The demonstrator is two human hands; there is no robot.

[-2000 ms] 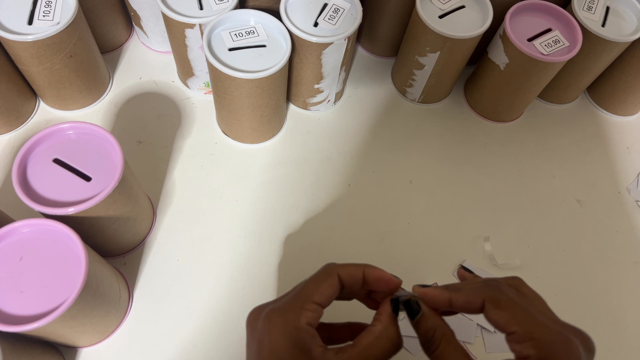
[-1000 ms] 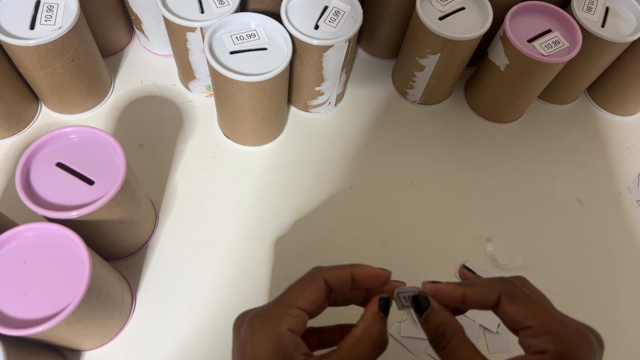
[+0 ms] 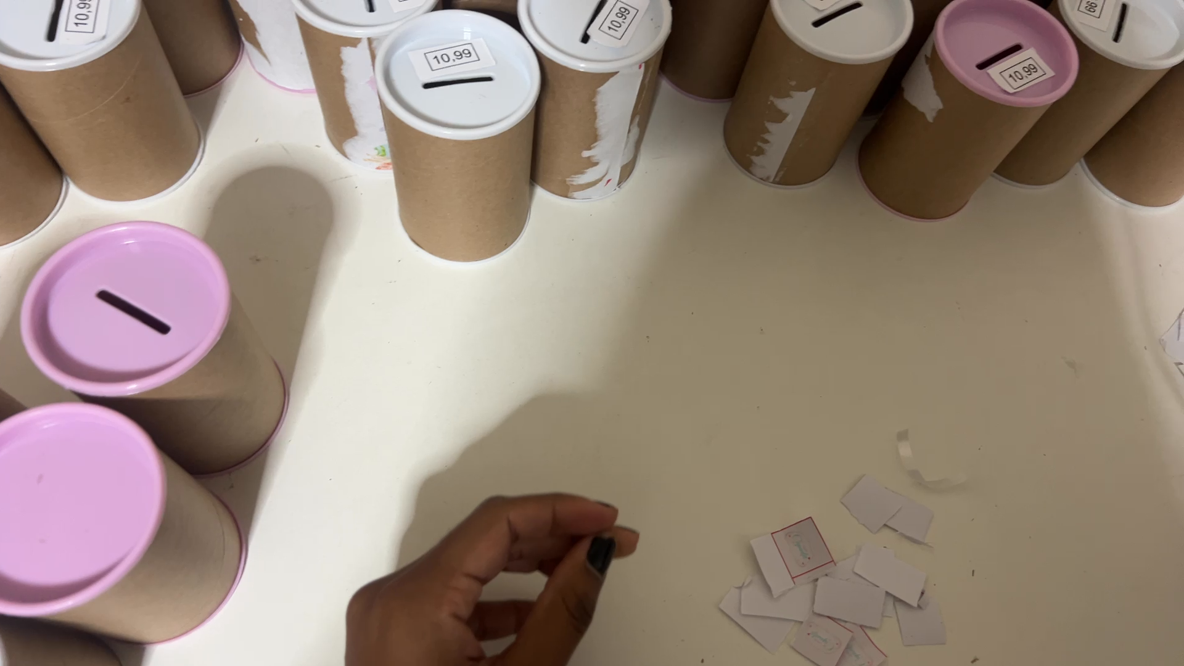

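My left hand (image 3: 499,583) is raised at the bottom centre, thumb and fingertips drawn together in a pinch; whether something thin is between them cannot be told. My right hand is out of view. To the right of my left hand lies a loose pile of small cut paper pieces (image 3: 849,602), mostly blank side up, a few with a red edge and a small print. At the left stand a cardboard tube with a slotted pink lid (image 3: 125,356) and, in front of it, a tube whose pink lid (image 3: 69,509) shows no slot.
Several cardboard tubes with slotted white lids (image 3: 458,106) line the far side of the white table (image 3: 555,342), many bearing price labels. Among them is a tube with a labelled pink lid (image 3: 967,69). A curled paper strip (image 3: 916,462) lies beyond the pile.
My right hand has left the view. The small label held between both hands' fingertips a second ago is no longer visible. The paper pile now shows fully.
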